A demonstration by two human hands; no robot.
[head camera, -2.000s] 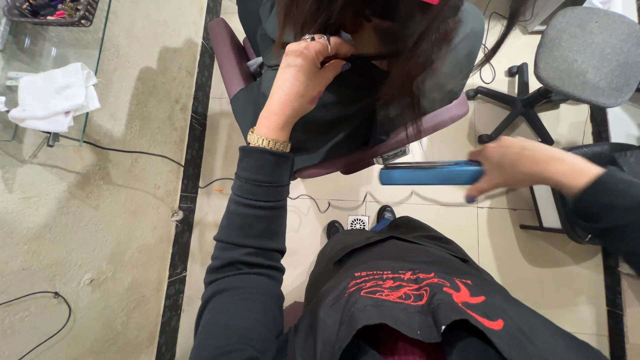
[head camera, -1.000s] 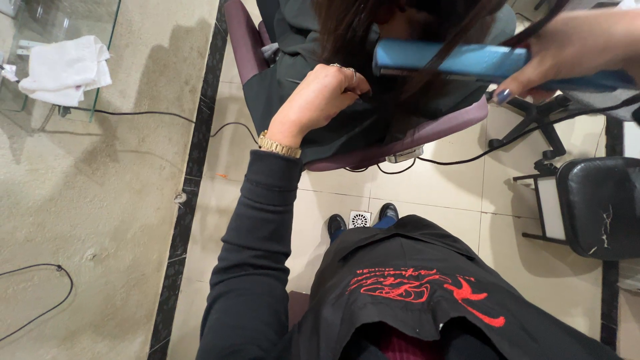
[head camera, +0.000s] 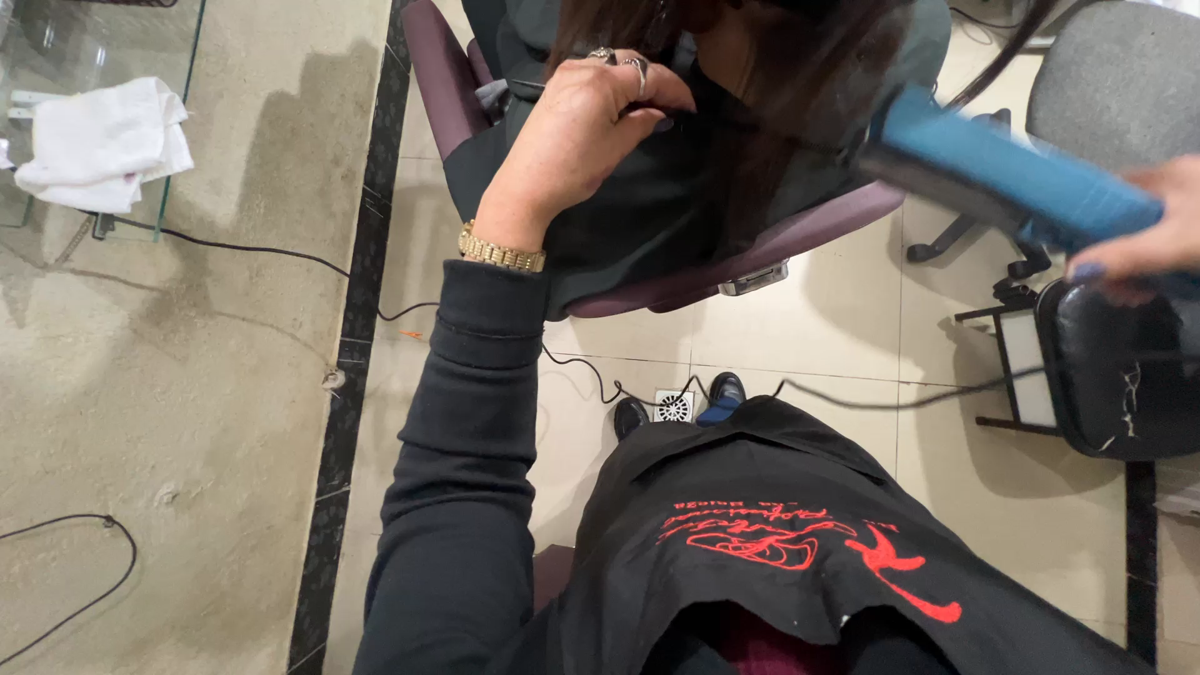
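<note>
A seated person with long dark hair [head camera: 797, 56] and a dark cape [head camera: 637, 206] fills the top middle. My left hand [head camera: 586, 122], wearing rings and a gold watch, is at the hair with fingers bent together; a thin dark pointed piece shows beside it, and what lies between the fingers is hard to make out. At the right, my right hand [head camera: 1148, 230] holds a blue hair straightener [head camera: 1012, 169], blurred, its plates end close to the hair. How far its plates are apart is not clear.
The mauve salon chair [head camera: 816, 230] holds the person. A black cord [head camera: 881, 405] crosses the floor near my feet. Black stool [head camera: 1125, 375] and grey wheeled chair [head camera: 1116, 84] stand right; a white towel [head camera: 103, 145] lies on a glass shelf at left.
The straightener was across the hair a second ago; my right hand has since moved it right and down, away from there. My left hand stays by the hair.
</note>
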